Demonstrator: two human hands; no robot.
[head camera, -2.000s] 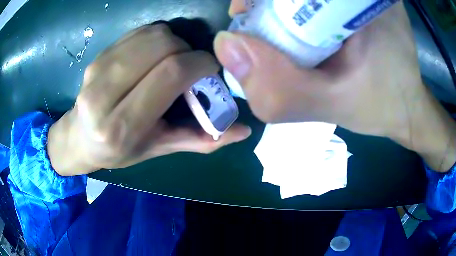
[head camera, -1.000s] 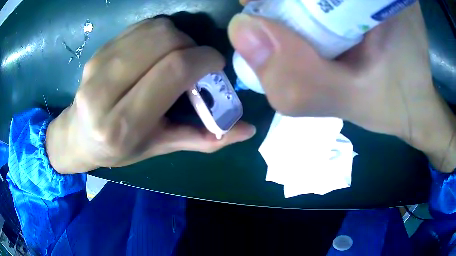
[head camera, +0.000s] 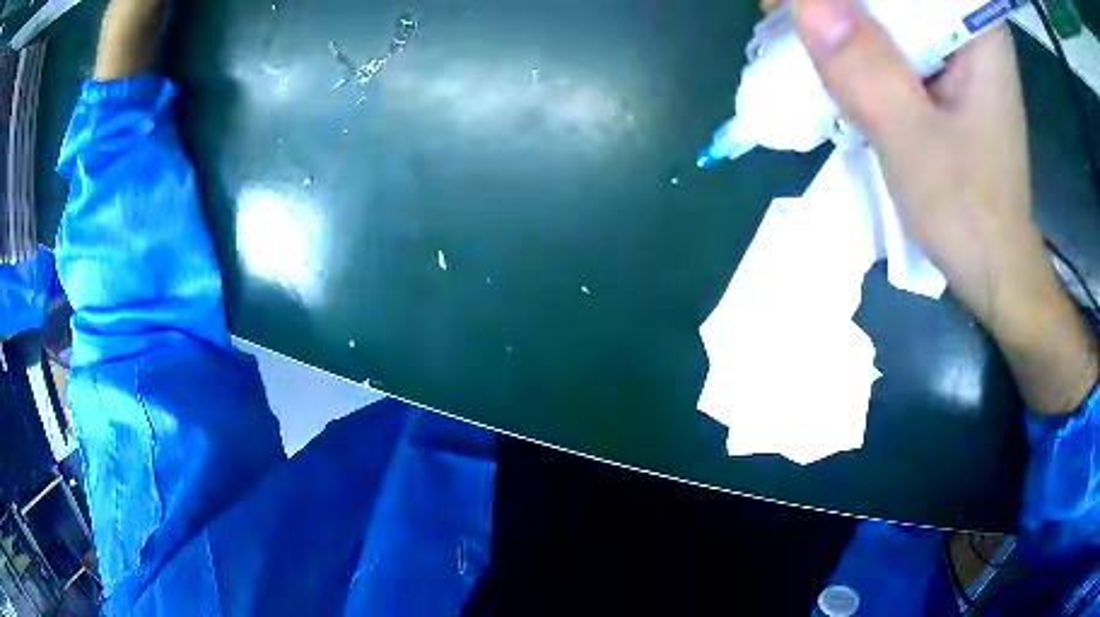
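My right hand holds the white dispensing syringe at the upper right, cut off by the top edge. Its blue dispensing tip points down and left above the green bench. White wiping papers lie on the bench below the syringe, with one strip reaching up to my right hand. My left arm reaches to the top left. Only the wrist shows there; my left hand is beyond the top edge. The plastic housing is not in view.
A squiggly glue smear and small whitish specks are on the bench. The pale bench edge curves along the front. A green fitting and dark cords show at the right. Stacked pale strips stand at the far left.
My left hand has gone up and left out of view, along with the housing. My right hand and syringe have moved right and up. The bench view has shifted, and more paper shows.
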